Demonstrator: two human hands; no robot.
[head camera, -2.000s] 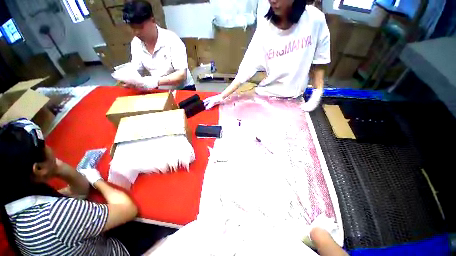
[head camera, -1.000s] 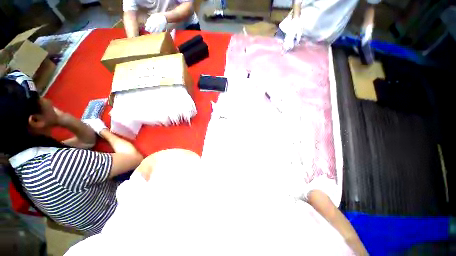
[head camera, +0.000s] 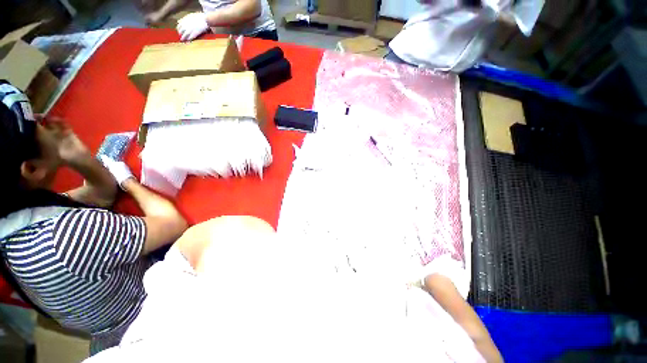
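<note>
My right hand (head camera: 447, 271), in a white glove, rests on the pink cloth (head camera: 433, 191) near its right edge. Its fingers are washed out by glare, so I cannot tell whether it holds anything. My left hand is not visible; bare skin of my left arm shows at the lower centre. A black rectangle with a pale edge, perhaps a smartphone (head camera: 296, 118), lies on the red cloth (head camera: 220, 202) beside the pink cloth. A thin dark stick (head camera: 374, 141) lies on the pink cloth.
Cartons (head camera: 202, 96) stand on the red cloth, one spilling white sleeves (head camera: 206, 149). Black boxes (head camera: 272, 72) lie behind. A cardboard pad (head camera: 501, 122) and black boxes lie on the mesh belt (head camera: 532, 234). A striped-shirt person sits left; two people are across.
The standing person across the table has turned and bent away, and their hand has left the cardboard pad. The view has shifted slightly. My right hand stays by the cloth's right edge.
</note>
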